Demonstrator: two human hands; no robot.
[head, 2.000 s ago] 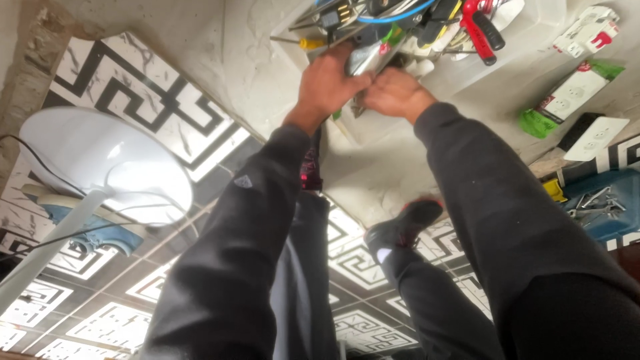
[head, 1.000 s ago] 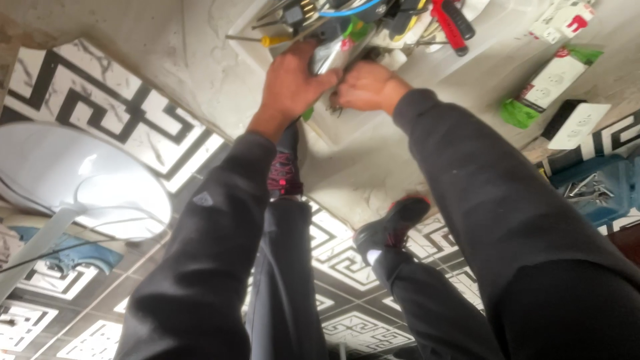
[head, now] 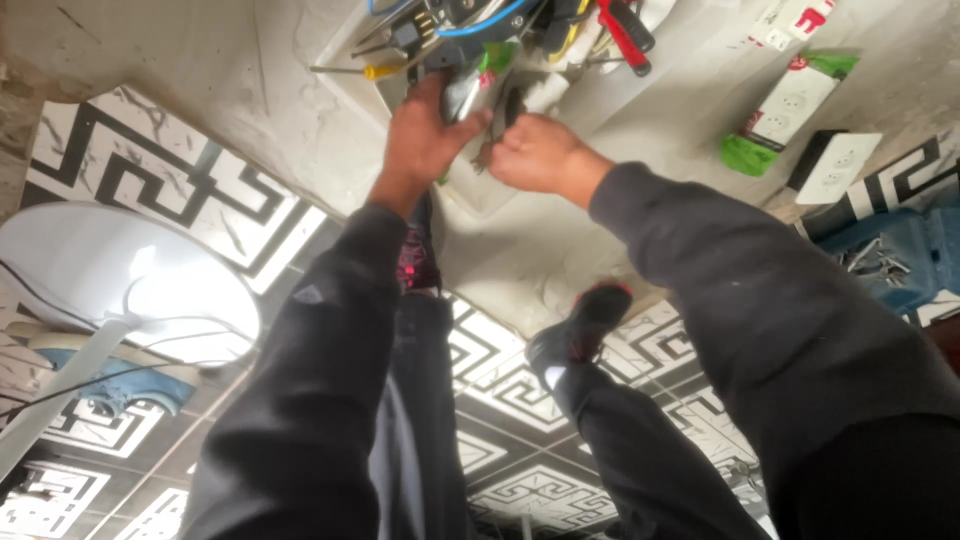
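My left hand (head: 427,139) is at the near left edge of a whitish plastic bin (head: 480,196), its thumb and fingers around a clear-and-green wrapped packet (head: 472,88). Close beside it on the right, my right hand (head: 541,156) is curled, fingers closed at some small dark pieces too blurred to name. Tools and parts fill the bin: a yellow-handled screwdriver (head: 381,71) over the left rim, a blue cable (head: 484,27), a black plug (head: 409,36) and a red-and-black handled tool (head: 626,37).
Right of the bin lie a green-wrapped socket outlet (head: 793,101) and a white outlet with a black back (head: 838,166). A blue case (head: 885,259) with metal pieces stands at the far right. A white lamp or dish (head: 135,281) on a pole is at left, above patterned tiles (head: 169,176).
My right hand has curled closer and its fingers are more closed than two seconds ago. My left hand stays at the wrapped packet. The view has shifted slightly.
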